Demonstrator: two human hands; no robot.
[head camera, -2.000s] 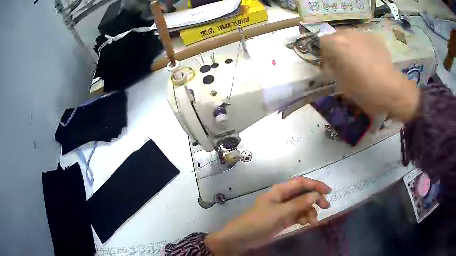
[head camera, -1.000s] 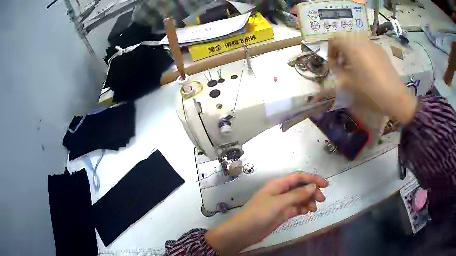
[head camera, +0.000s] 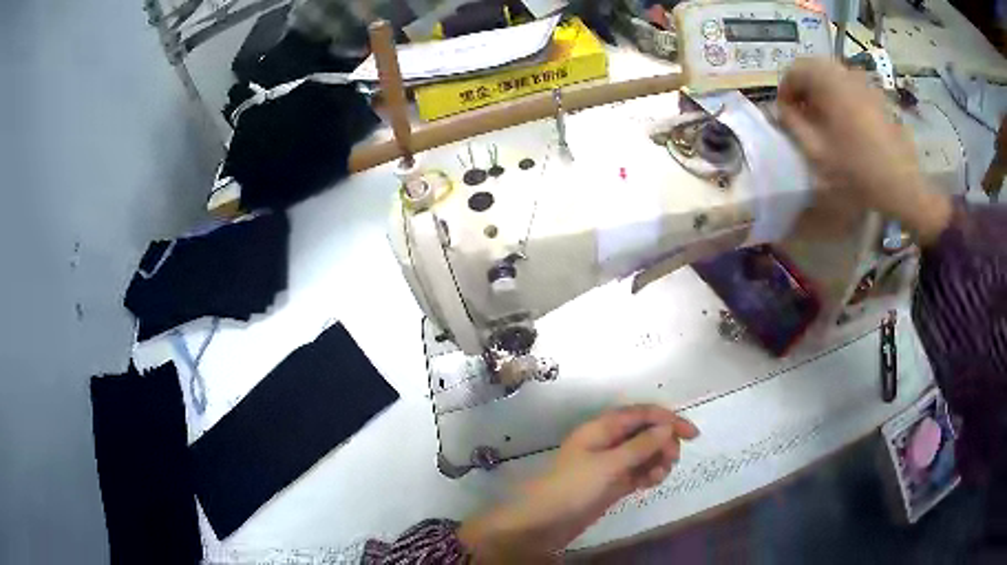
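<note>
The cream-white sewing machine (head camera: 563, 210) stands across the table. My right hand (head camera: 867, 149) is raised over the right part of its arm, blurred, beside a round dark part (head camera: 716, 139) on top; whether the fingers hold anything is unclear. My left hand (head camera: 585, 469) is over the table's front part, right of and below the presser foot (head camera: 513, 370), with fingers curled together; whether something small is between them is unclear. A black cut panel (head camera: 296, 425) lies flat left of the machine bed. No fabric shows under the presser foot.
A stack of black panels (head camera: 144, 469) lies far left, with black pieces (head camera: 215, 270) above. A smartphone (head camera: 762, 296) lies under the arm. Thread snips or a pen (head camera: 889, 355) lie right. Behind are a yellow box (head camera: 519, 88), wooden peg (head camera: 392, 94) and control panel (head camera: 762, 50).
My right hand has moved right, uncovering the round dark part on top of the machine. My left hand has shifted slightly left and down, its fingers more curled.
</note>
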